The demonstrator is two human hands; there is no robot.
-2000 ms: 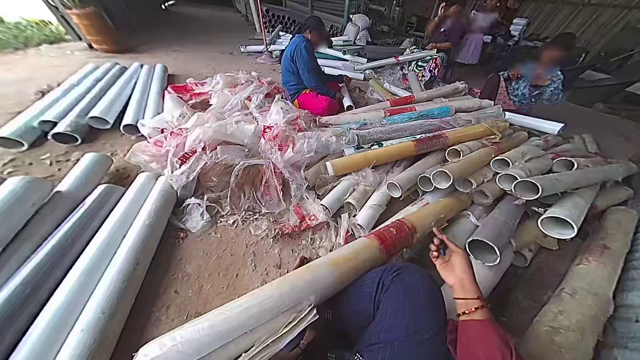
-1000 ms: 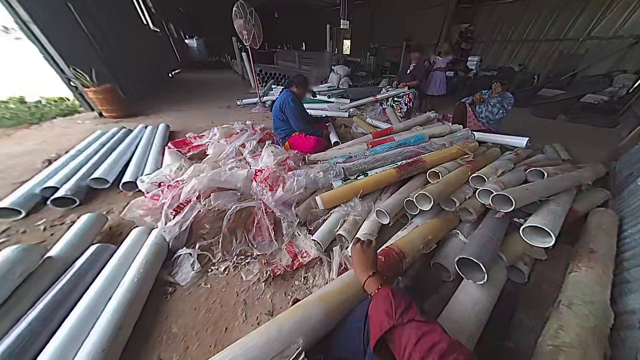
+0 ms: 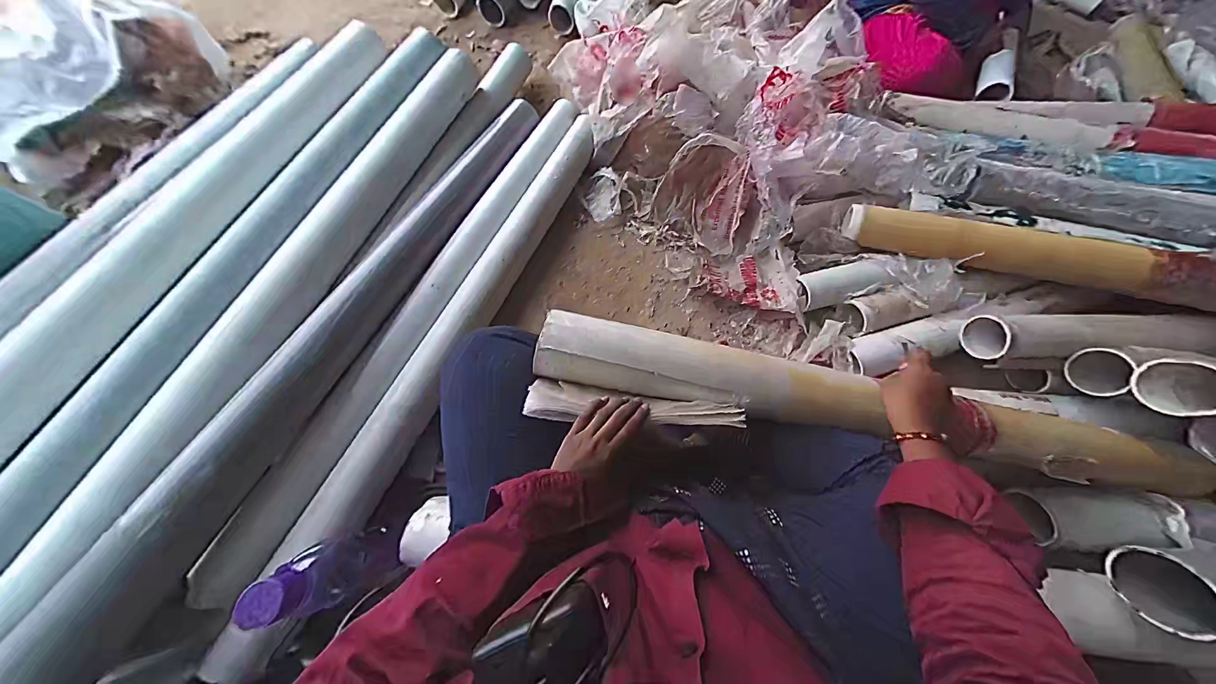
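A long whitish and yellow-brown tube (image 3: 684, 361) lies across my lap, its near-white end over my left knee. My right hand (image 3: 917, 394) rests on its upper side around the middle, beside a red band; I cannot tell how firmly the fingers hold it. Under the left end sticks out a layered, whitish sheet edge (image 3: 570, 403). My left hand (image 3: 603, 432) lies with its fingers on that edge, and its thumb is hidden.
Pale tubes (image 3: 313, 237) lie side by side at my left, with a purple-capped bottle (image 3: 285, 589) near them. Crumpled plastic wrap (image 3: 731, 142) is heaped ahead. More tubes (image 3: 1102, 337) are piled at my right. Part of a person in pink (image 3: 912, 52) shows at the top.
My left hand has come into view at the tube's left end. My right hand, open above the tube two seconds ago, is now on it. The view has swung down and left.
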